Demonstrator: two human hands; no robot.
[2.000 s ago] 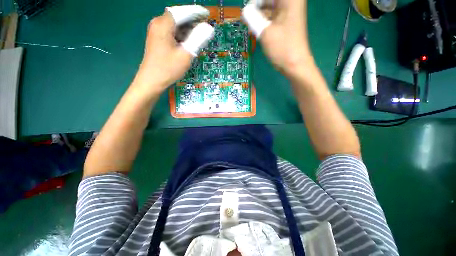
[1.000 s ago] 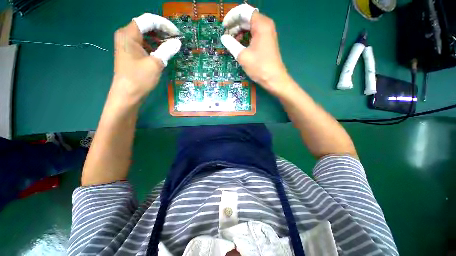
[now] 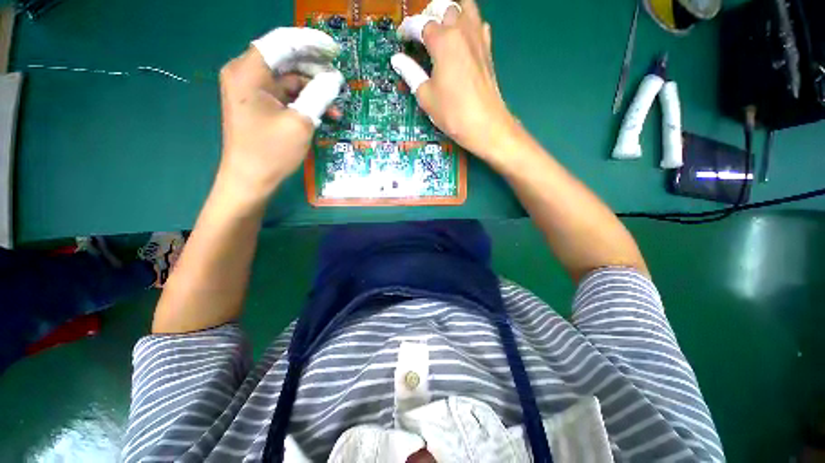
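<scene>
A green circuit board panel (image 3: 380,118) lies on an orange fixture (image 3: 311,190) near the bench edge, its lower strip whitish. Silvery ribbed leads (image 3: 404,11) stand out past its top edge. My left hand (image 3: 271,108), with white finger cots, is over the panel's left side, thumb and fingertip close together; whether it holds something small cannot be told. My right hand (image 3: 457,77), also with white cots, is over the upper right of the panel, thumb apart from the forefinger; its fingertips lie near a lead and no held thing can be made out.
White-handled pliers (image 3: 671,122) and a thin grey tool (image 3: 626,59) lie at right. Beyond are a flat black object (image 3: 710,170), a black box (image 3: 778,68), a cord and a yellow-rimmed reel (image 3: 680,11). A thin wire (image 3: 99,70) lies at left. Another person's leg shows lower left.
Since two seconds ago both hands have come down and leftward over the panel. In the last second my left hand moved slightly right and my right thumb and fingertips parted more.
</scene>
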